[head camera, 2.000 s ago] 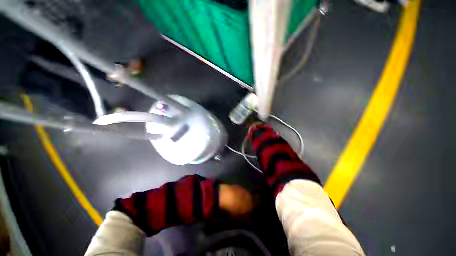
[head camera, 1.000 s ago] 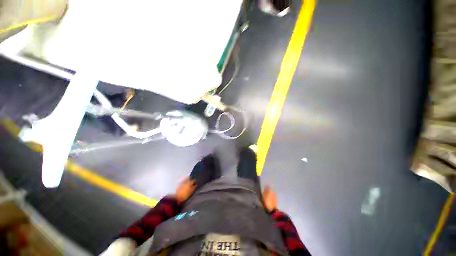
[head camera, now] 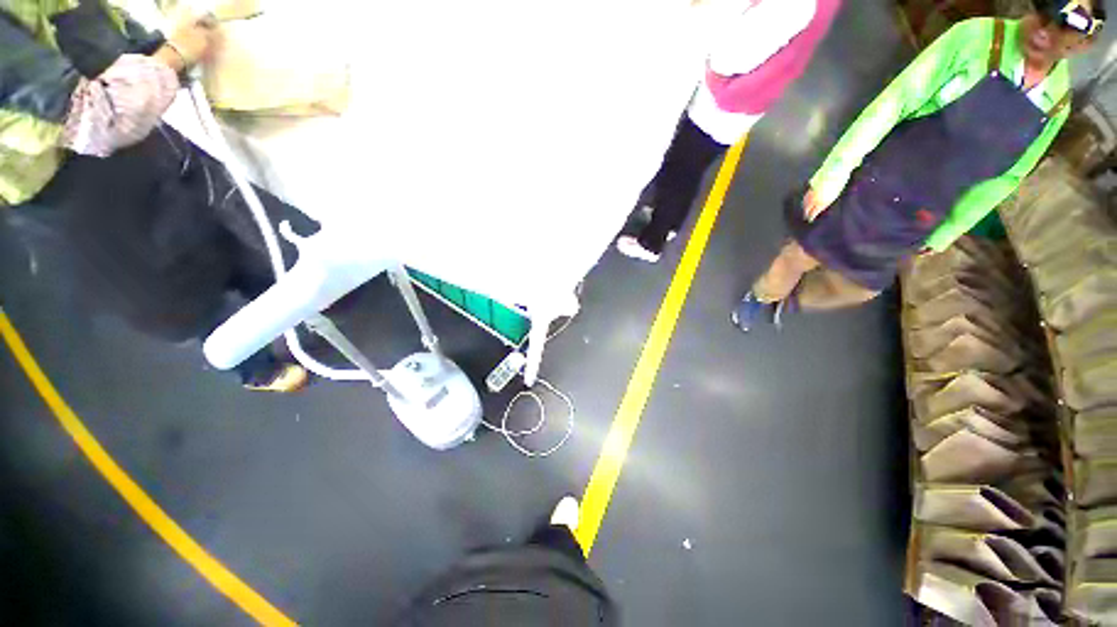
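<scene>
Neither of my hands is in the picture. In front of me on the dark floor stands the round white garment steamer base [head camera: 436,402]. Its poles rise to a long white board [head camera: 276,309], and a thick white steam hose [head camera: 251,202] curves up toward a person at the left. The white power cord [head camera: 571,423] lies in loops on the floor right of the base. The small white power strip [head camera: 505,371] lies beside the white table leg [head camera: 535,349].
A white-covered worktable [head camera: 490,135] bears a beige bag body [head camera: 279,67]. A green crate [head camera: 472,303] is under it. One person stands left, one behind the table, one at right in green. Bag bodies [head camera: 974,423] stand in rows at right. Yellow lines [head camera: 668,331] cross the floor.
My hands, low beside my body one second ago, have left the picture. The view has lifted and now shows people around the table and the bag rows. The steamer still stands on the floor.
</scene>
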